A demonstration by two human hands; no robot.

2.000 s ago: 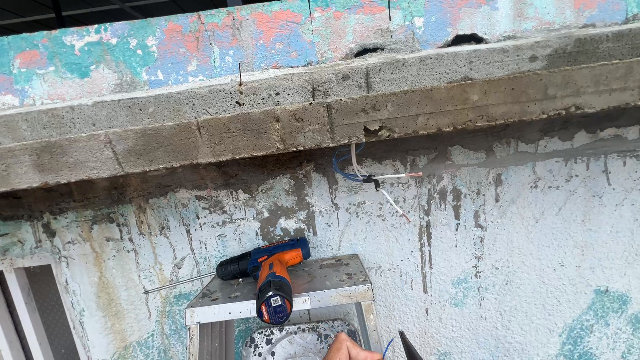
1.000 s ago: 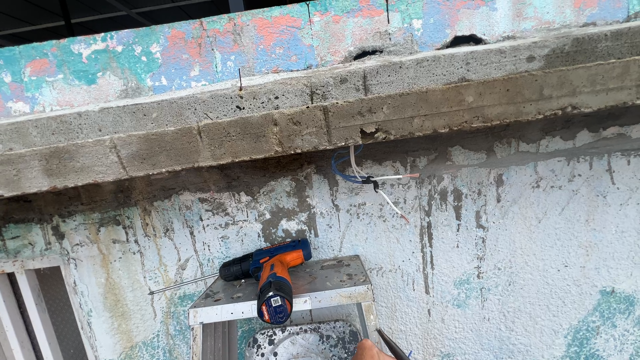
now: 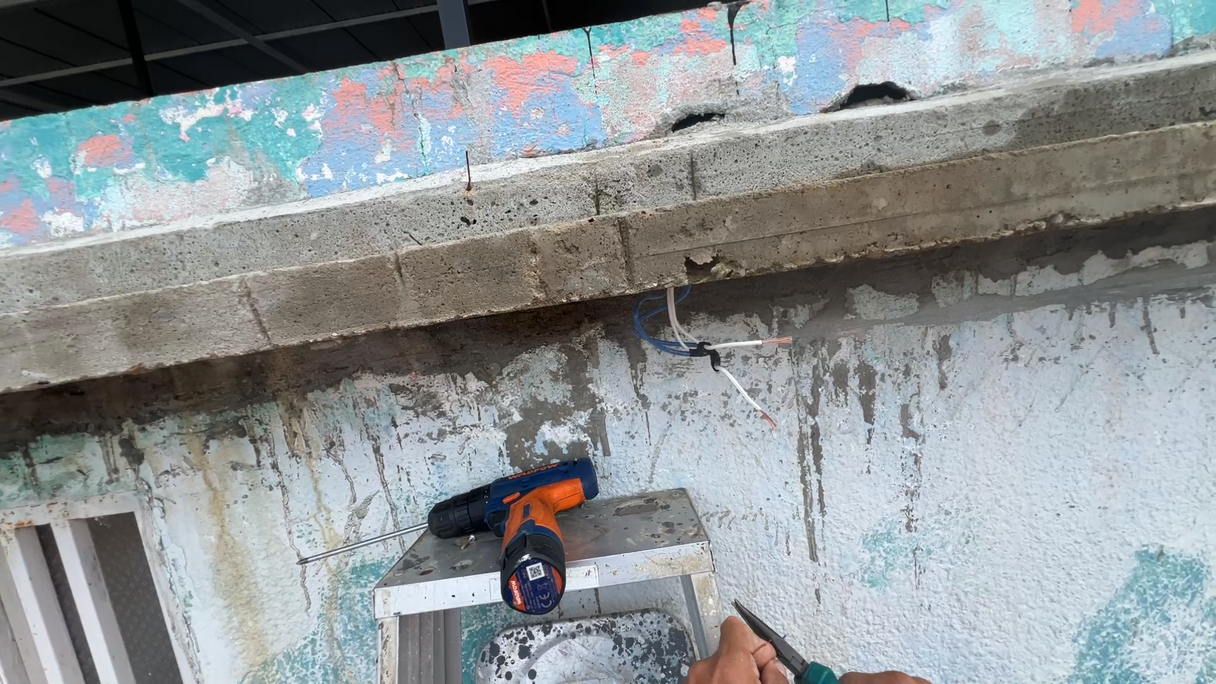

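At the lower edge, my left hand [image 3: 736, 655] has its fingers curled beside the dark jaws of a pair of pliers [image 3: 774, 638]; whether it holds anything is hidden. My right hand [image 3: 883, 677], mostly cut off by the frame, is at the pliers' green handle. Left of my hands, a blue and orange cordless drill [image 3: 537, 518] with a long bit lies on the top of a metal stepladder [image 3: 646, 527]. Above, blue and white electrical wires [image 3: 672, 328] hang from under the concrete ledge, bound with black tape or a tie; two white ends show bare copper.
A concrete ledge [image 3: 475, 275] crosses the view under a painted wall band [image 3: 427, 123]. Behind the ladder rises a peeling white and teal wall [image 3: 997, 456]. A barred window [image 3: 76, 589] is at lower left, and a paint-spattered surface [image 3: 589, 655] shows below the ladder top.
My left hand has moved right and further into view beside the pliers. The blue strand seen between hand and pliers two seconds ago is not visible now. The drill still lies on the ladder.
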